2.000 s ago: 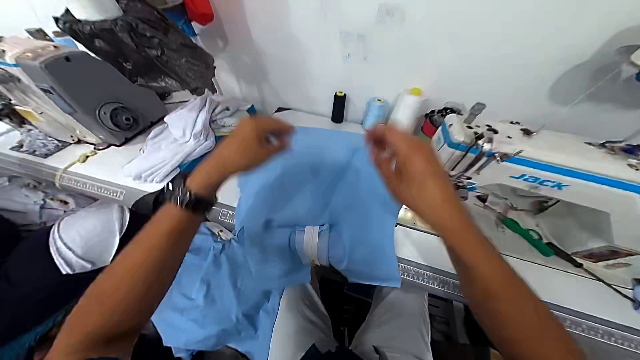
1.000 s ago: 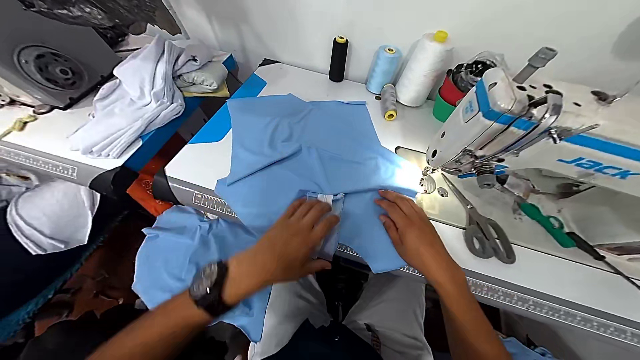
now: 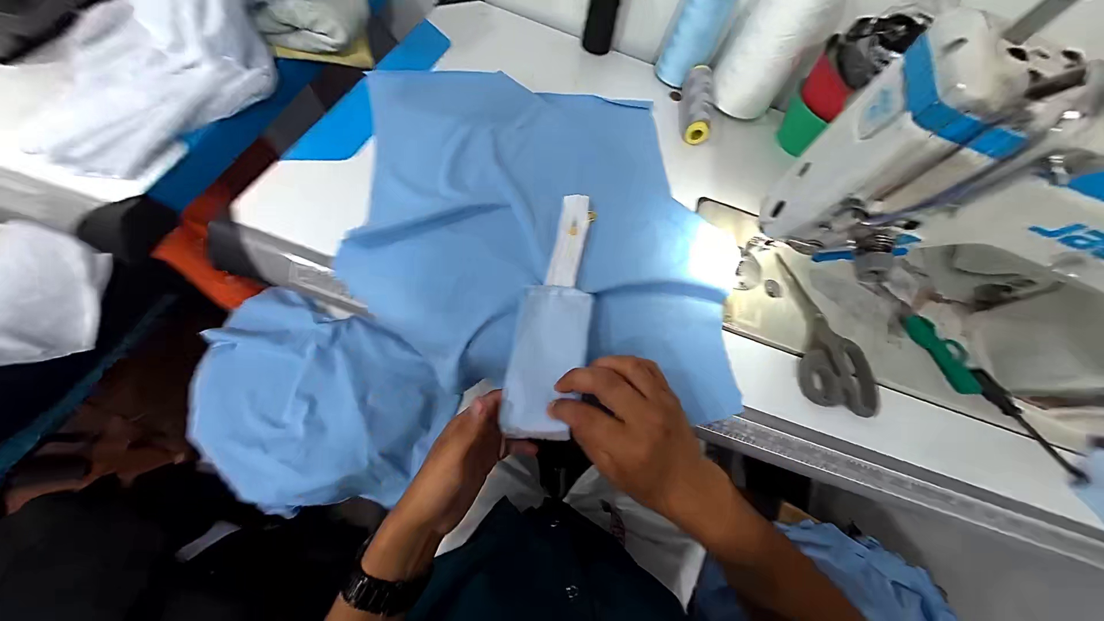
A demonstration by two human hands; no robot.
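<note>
A light-blue fabric panel [image 3: 448, 172] lies spread on the white sewing table, its right part beside the machine's needle area. At its middle a light-blue fabric placket strip [image 3: 548, 345] runs down towards me, with a narrow white strip [image 3: 567, 250] above it. My left hand [image 3: 470, 457], with a black watch on the wrist, grips the lower left corner of the placket. My right hand [image 3: 625, 423] pinches the placket's lower right edge between thumb and fingers. Left of my hands, more light-blue fabric [image 3: 310, 405] hangs in a bunch at the table edge.
A white Jack sewing machine [image 3: 931, 129] stands at the right, with scissors [image 3: 837, 362] and a green-handled tool [image 3: 940, 354] near it. Thread cones [image 3: 772, 52] and a small grey spool [image 3: 697, 103] stand behind the panel. White garments [image 3: 155, 86] lie at the upper left.
The panel was held up by both hands, then laid on the table. Both hands have since come to the placket's lower end, which now points towards me. The view has moved closer.
</note>
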